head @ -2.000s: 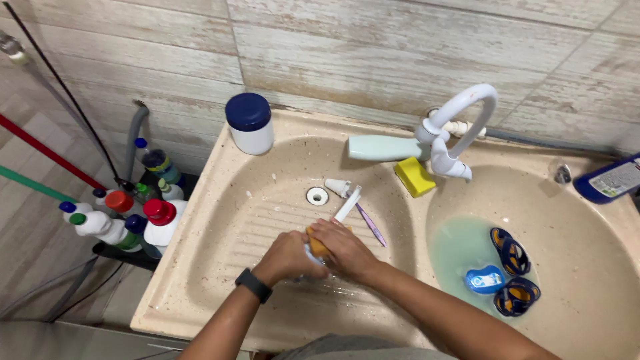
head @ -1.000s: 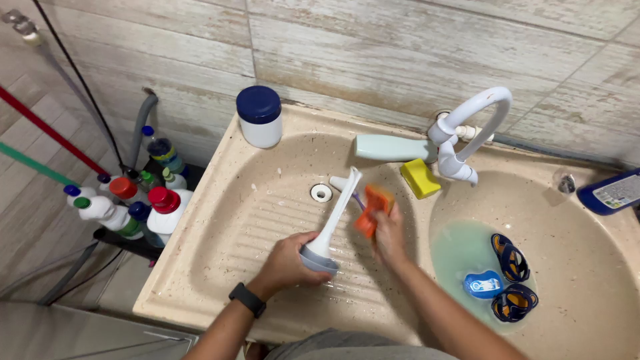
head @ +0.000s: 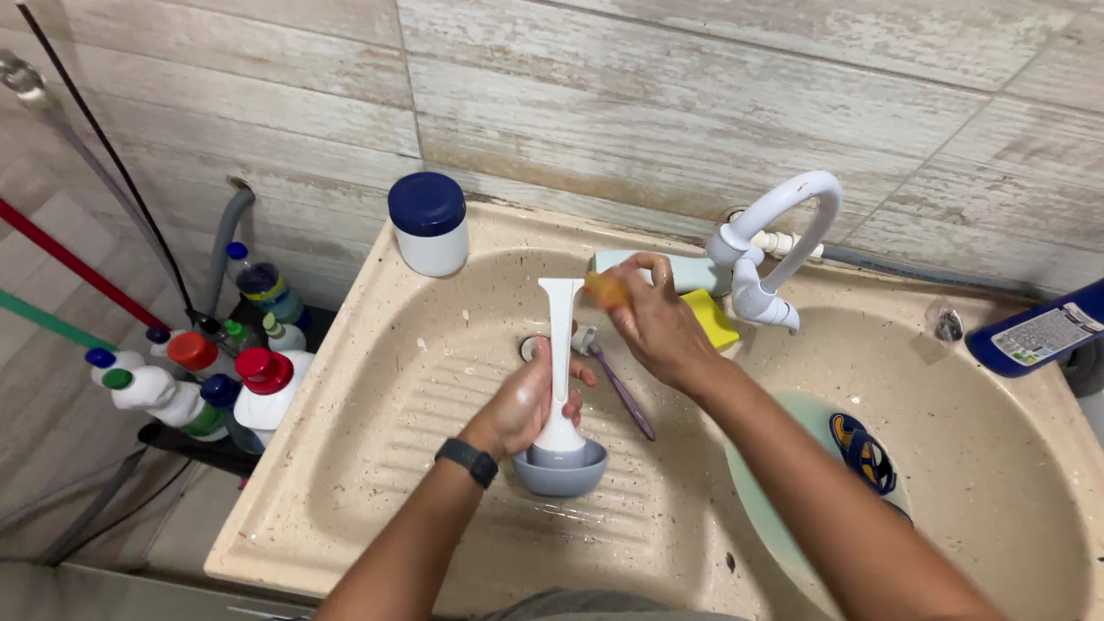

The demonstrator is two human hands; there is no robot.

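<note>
My left hand (head: 522,405), with a dark band at the wrist, grips a white-handled tool with a grey cup-shaped end (head: 561,470), which looks like a toilet brush holder or ladle. Its cup points toward me and its white handle (head: 561,336) points to the wall. Held in my right hand (head: 651,319) is a blurred orange sponge or cloth (head: 606,291), close to the right of the handle's flared tip. Under my hands lies the ribbed left basin of a beige double sink (head: 414,440). A purple toothbrush (head: 625,392) rests in it, beside a small white fitting (head: 585,338).
A yellow sponge (head: 711,319) lies by the white faucet (head: 759,259). A blue-lidded jar (head: 429,224) stands at the back left corner. Small sandals (head: 862,453) soak in the right basin, near a blue bottle (head: 1035,332). Several cleaning bottles (head: 267,388) stand on the left.
The tool's handle has turned more upright in view, its cup toward me. My right hand has moved with the orange piece toward the wall, up to the handle's tip.
</note>
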